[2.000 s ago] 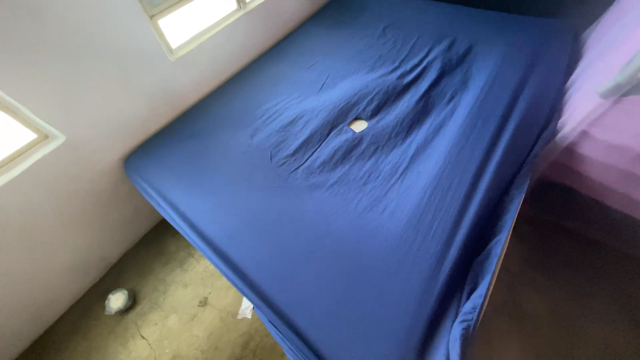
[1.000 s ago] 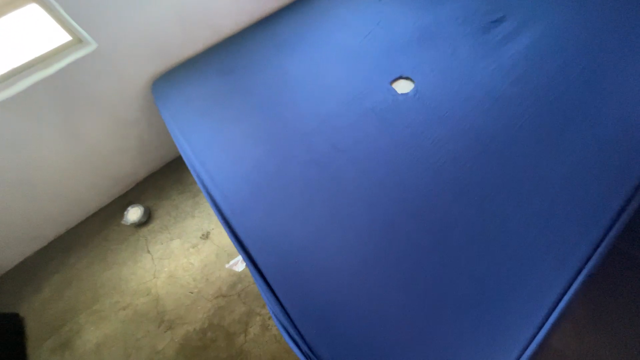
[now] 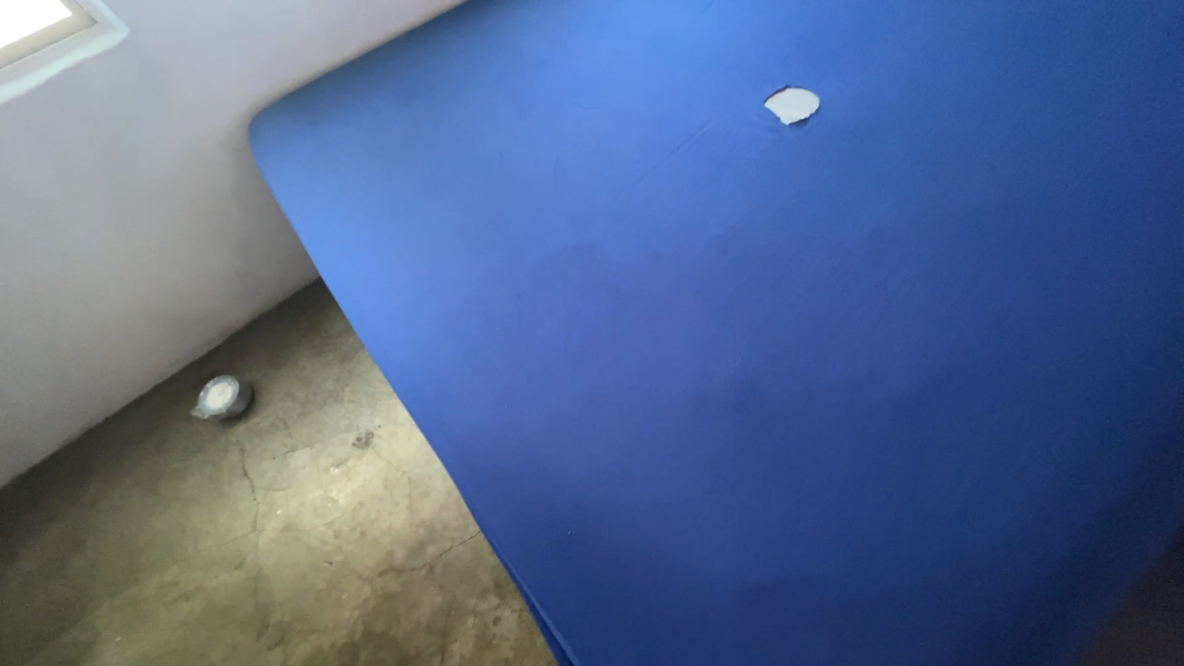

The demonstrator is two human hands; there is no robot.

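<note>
Neither my left hand nor my right hand shows in the head view. A blue fitted sheet [image 3: 703,351] fills most of the picture, drawn smooth over what looks like a mattress. Near the top of the view a hole in the sheet shows a white patch [image 3: 793,104] beneath. The sheet's rounded corner lies at the upper left, close to the wall, and its left edge runs down to the bottom of the picture.
At the left is a pale wall [image 3: 120,222] with part of a window frame [image 3: 83,37]. On the cracked concrete floor [image 3: 324,546] a small round object [image 3: 222,398], possibly a roll of tape, lies near the wall. The lower right corner is dark.
The wrinkles seen around the hole two seconds ago have mostly flattened out, and the sheet looks smoother. The view has moved closer to the sheet's left part.
</note>
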